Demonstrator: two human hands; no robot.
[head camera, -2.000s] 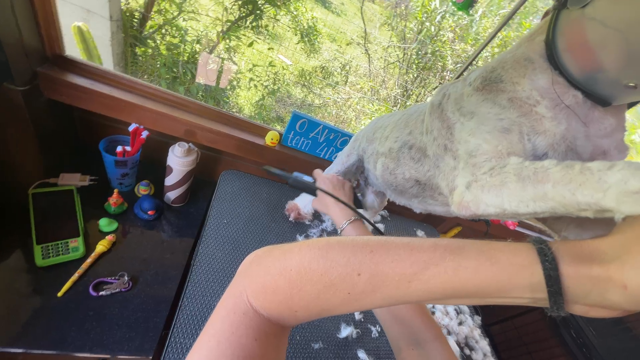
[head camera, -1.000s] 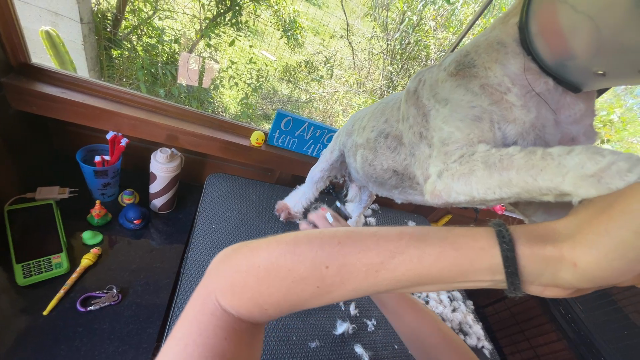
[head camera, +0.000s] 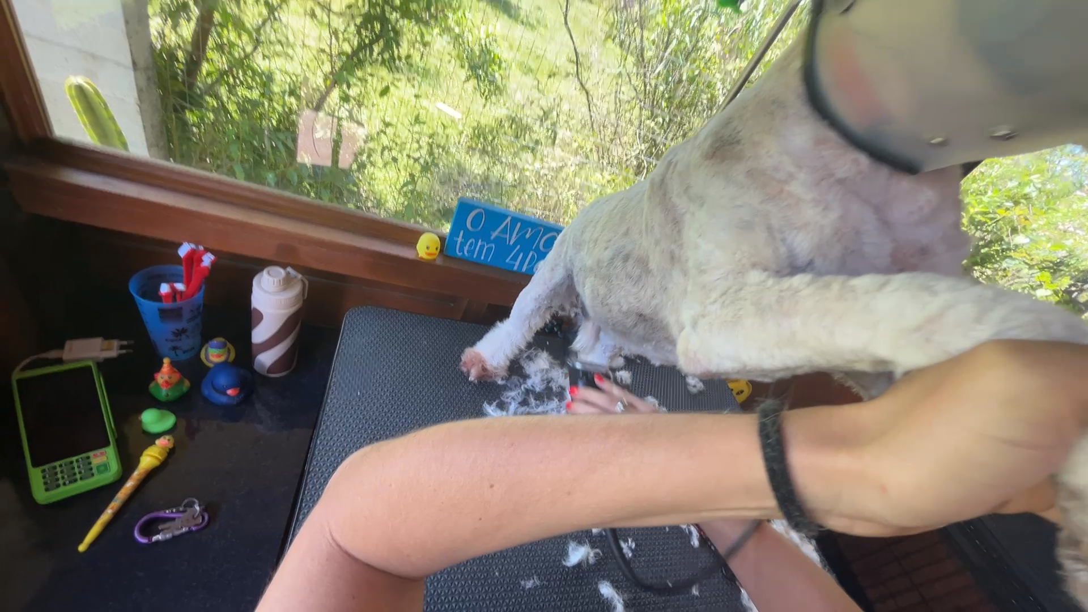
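A light-coated, short-clipped dog (head camera: 722, 246) stands at the right on a black textured grooming table (head camera: 391, 374), wearing a plastic cone collar (head camera: 960, 76). My left arm, with a dark wristband, crosses the view. My left hand (head camera: 960, 442) is closed on a furry part of the dog at the right edge, its fingers mostly hidden. Beyond that forearm, low by the dog's hind legs, my right hand (head camera: 608, 398) holds a corded electric clipper (head camera: 586, 367), only partly visible. The black cord (head camera: 654, 585) loops below my left forearm. White fur clippings (head camera: 540, 378) lie near a hind paw.
On the dark counter at left are a card terminal (head camera: 68, 425), blue cup (head camera: 170, 314), bottle (head camera: 276, 323), rubber ducks (head camera: 226, 384), yellow pen (head camera: 127, 493) and purple carabiner with keys (head camera: 172, 521). A blue sign (head camera: 501, 236) leans at the window sill (head camera: 212, 208).
My right hand has moved away from the hind paw, to its right and lower, with the clipper. The hind paw, held or touched two seconds ago, now stands free on the table.
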